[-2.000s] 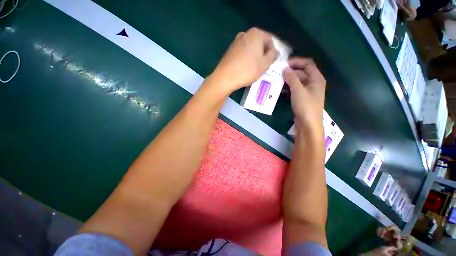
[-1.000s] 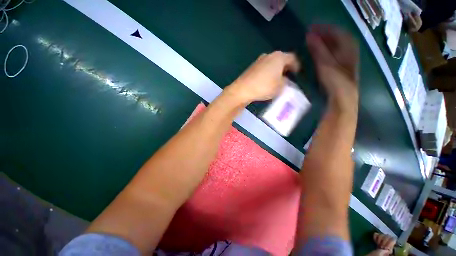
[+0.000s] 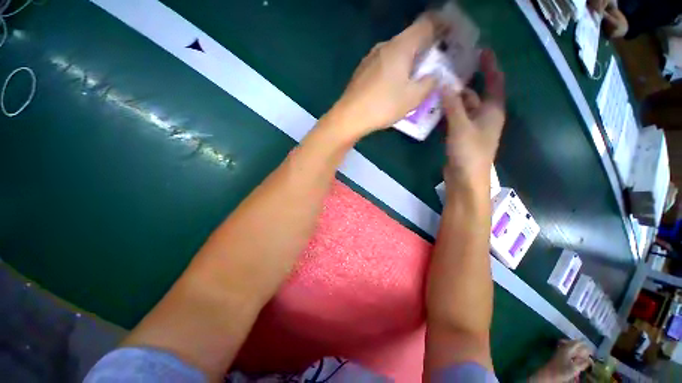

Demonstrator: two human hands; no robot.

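A white retail box [image 3: 423, 118] with a purple picture is between my two hands above the green belt, its upper end open and blurred. A translucent greyish shape [image 3: 460, 34] shows at that end; I cannot tell whether it is a flap or an insert. My left hand [image 3: 396, 71] grips the box from the left. My right hand [image 3: 475, 123] has its fingertips at the box's right side, and its other fingers are blurred. More printed boxes [image 3: 513, 228] lie beside my right forearm, partly hidden by it.
A pale guide strip [image 3: 247, 93] runs diagonally past the pink-red foam mat [image 3: 359, 262]. A row of boxes [image 3: 591, 299] stands at the right, near another person's hand [image 3: 566, 359]. White stacks [image 3: 649, 172] lie beyond the far rail. A thin loop [image 3: 18, 91] lies at the left.
Since one second ago, my right hand has come back to my left hand, and both are now at a box farther up the view. More boxes now show beside my right forearm.
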